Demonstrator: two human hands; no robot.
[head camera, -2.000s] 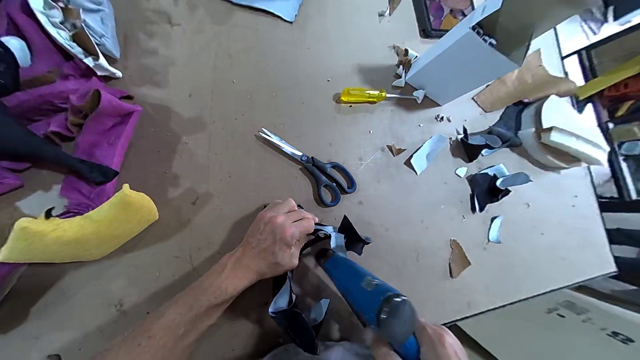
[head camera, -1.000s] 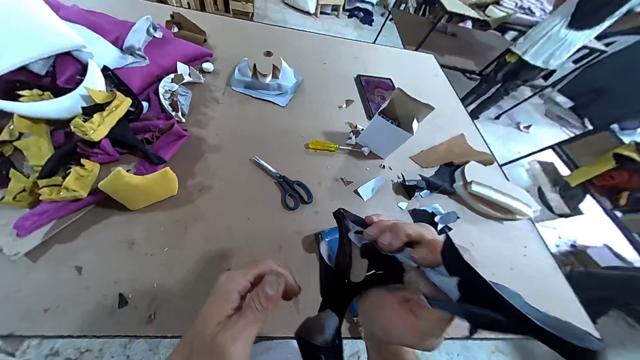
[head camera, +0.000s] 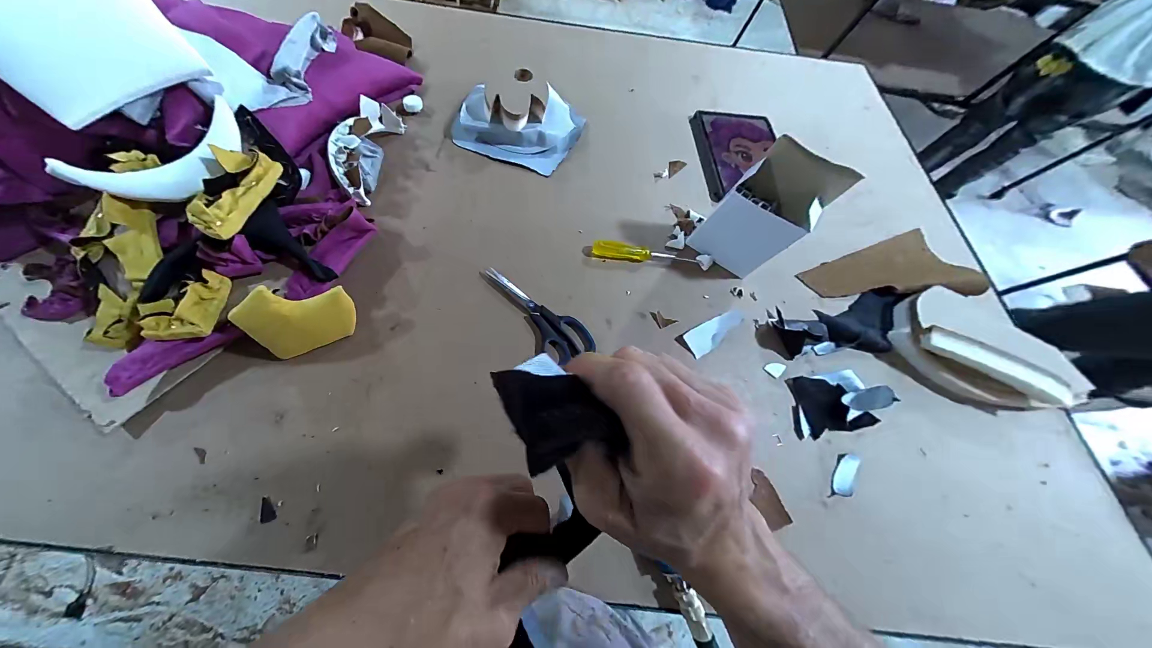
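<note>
My right hand grips a piece of black fabric with a white backing near the table's front edge. Lower and to the left, my left hand closes on another part of the black fabric, between thumb and fingers. Just beyond my right hand lie scissors with dark handles, their blades pointing away to the left. Part of a blue tool shows under my right wrist; the rest of it is hidden. A yellow-handled screwdriver rests farther back, its tip at some scraps.
Purple, yellow and black fabric pieces are heaped at the left. A grey-white cut piece stands at the back. An open cardboard box, a brown scrap, a padded cream piece and small offcuts lie right. A person stands beyond the table.
Two seconds ago my right hand held the blue tool; now it grips black fabric. My left hand, apart from the fabric one second ago, now holds it.
</note>
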